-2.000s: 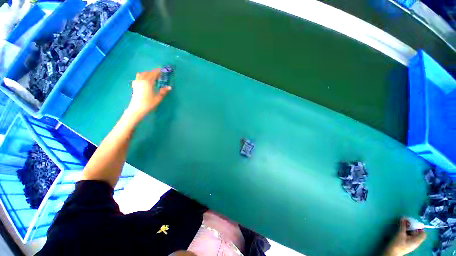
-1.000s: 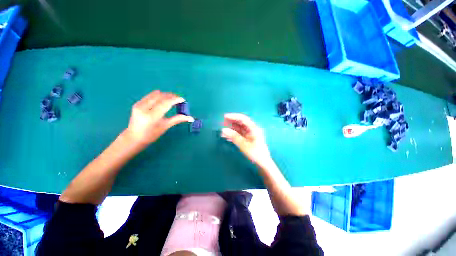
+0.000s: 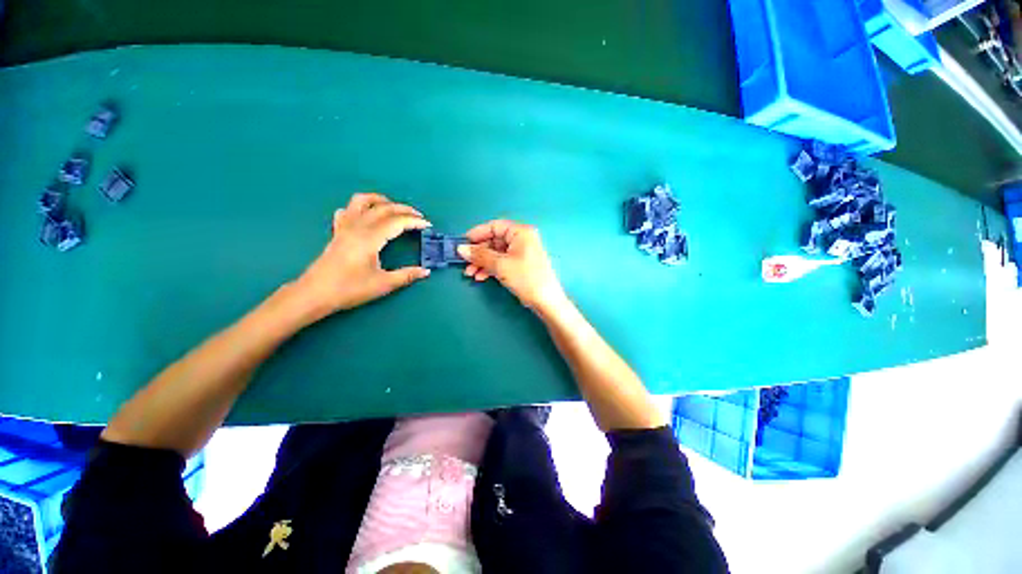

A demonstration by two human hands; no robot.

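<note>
A dark plastic housing (image 3: 438, 250) is at the centre of the bench, between my hands. My left hand (image 3: 375, 249) holds its left side between thumb and fingers. My right hand (image 3: 507, 261) pinches a small dark mating piece (image 3: 462, 250) against the housing's right side; the fingers partly hide it. The white applicator bottle (image 3: 789, 268) with a red mark lies to the right, its thin tip pointing at the right-hand pile of dark parts (image 3: 854, 213).
A middle cluster of dark parts (image 3: 657, 224) lies right of centre on the green bench (image 3: 538, 359). Several dark blocks (image 3: 115, 185) lie at far left. A blue tray (image 3: 813, 79) stands behind the right-hand pile. A blue crate (image 3: 798, 432) is below the bench at right.
My view has turned from the left bench end to the centre. My right hand has let go of the applicator and come to the centre. Both hands now meet at the housing.
</note>
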